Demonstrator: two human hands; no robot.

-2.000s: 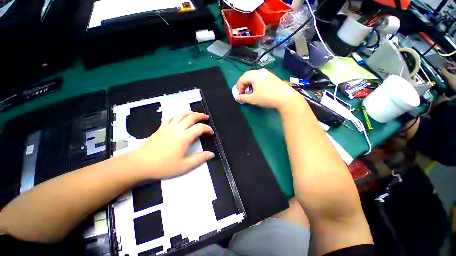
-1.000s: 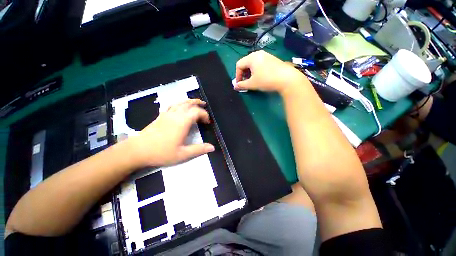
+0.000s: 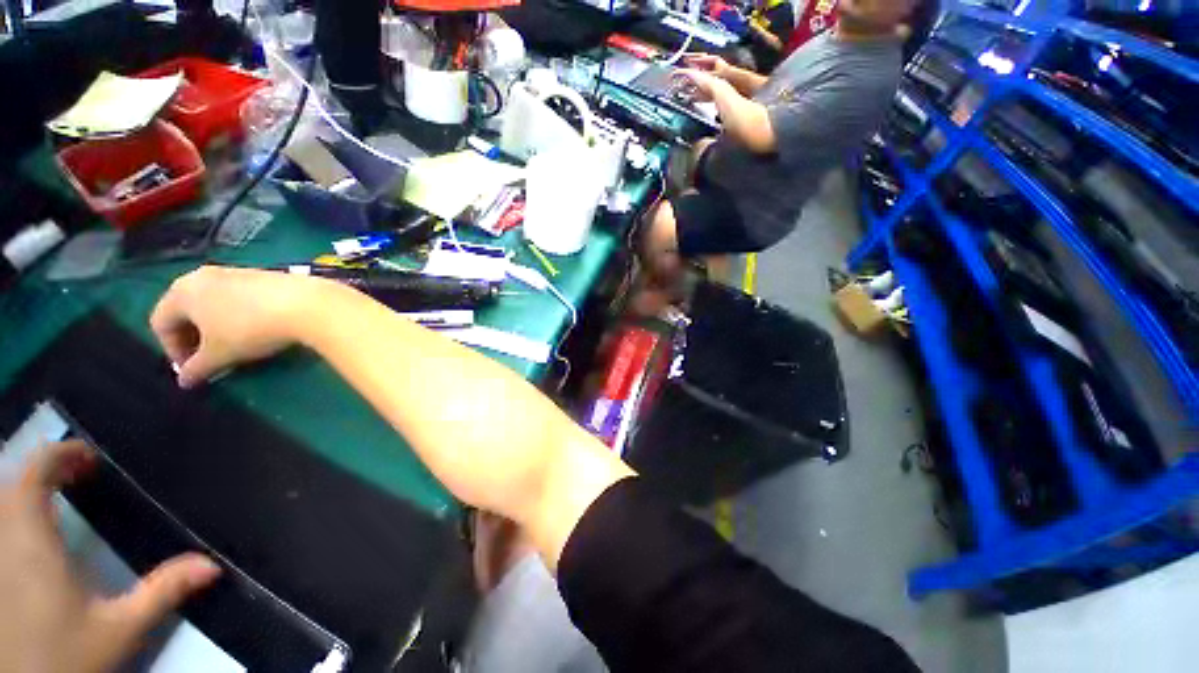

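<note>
The laptop casing lies on the black mat at the lower left, cut off by the picture's edge. Part of its white sheet shows inside the dark rim. My left hand is spread over the casing, fingers apart, blurred and cut off by the left edge. My right hand is beyond the mat's far edge, on the green bench, with its fingers closed on a small white scrap; the fingers hide most of it.
Red bins, a black cylindrical tool, cables and a white mug-like container lie past my right arm. A black waste bin stands right of the bench. A person works farther back, near blue shelving.
The view has swung right, so the casing and left hand have moved to the lower left edge. The waste bin is more fully in view, and the person and shelving have appeared. The right hand keeps its pinch.
</note>
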